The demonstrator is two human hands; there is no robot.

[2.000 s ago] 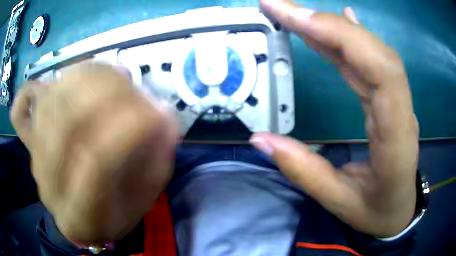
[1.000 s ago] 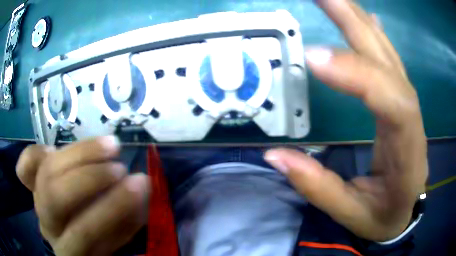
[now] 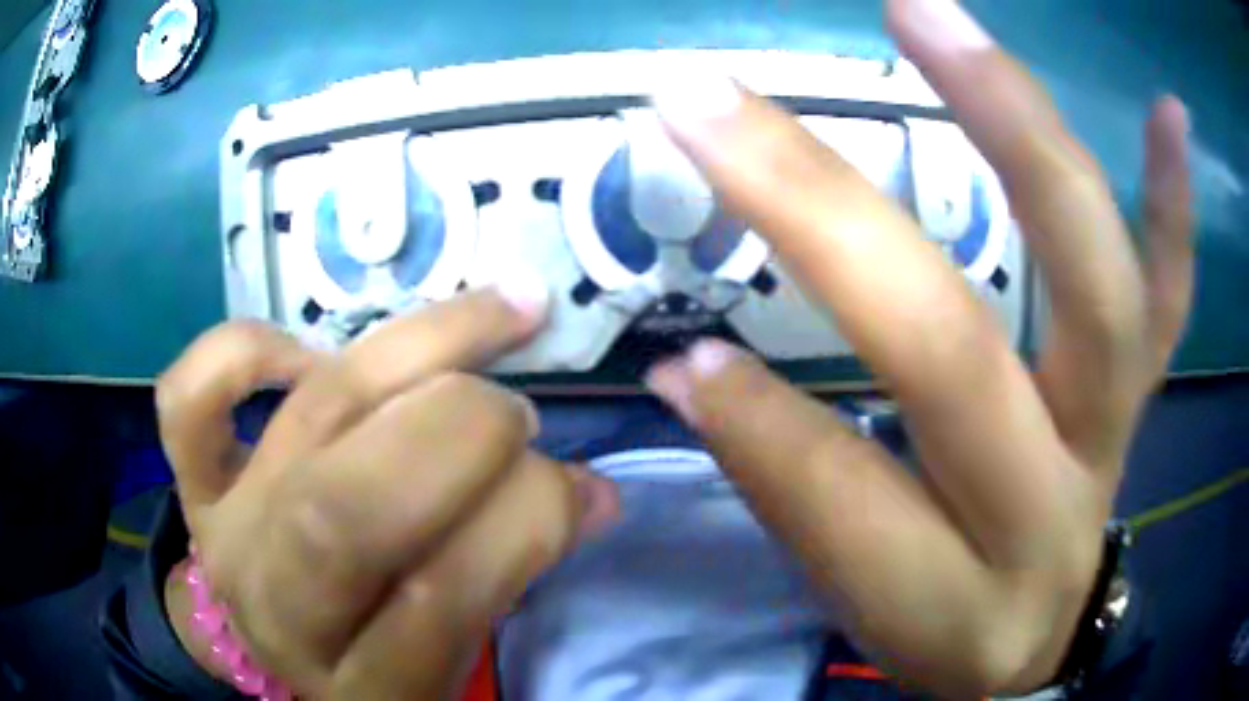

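Note:
A long silver-grey metal housing (image 3: 514, 253) lies near the surface's front edge. It has three round stations, each a blue-and-white disc under a pale tongue. My left hand (image 3: 384, 479) is over its lower left part, one fingertip extended at the plate between the left and middle discs, other fingers curled. What those fingers may hold is hidden. My right hand (image 3: 931, 384) is spread over the right part, thumb tip at the dark notch below the middle disc (image 3: 623, 219), index fingertip over the far rim. It partly covers the middle and right discs. Nothing shows between its fingertips.
The smooth green surface (image 3: 315, 48) lies under the housing. A loose round disc (image 3: 169, 44) with a dark rim lies at the upper left. A narrow silver metal piece (image 3: 39, 164) lies at the far left edge. The surface's front edge runs just below the housing.
The housing has shifted to the right in view. My right hand's thumb has come up to the middle notch and its index finger over the plate. My left hand has moved right and up onto the housing.

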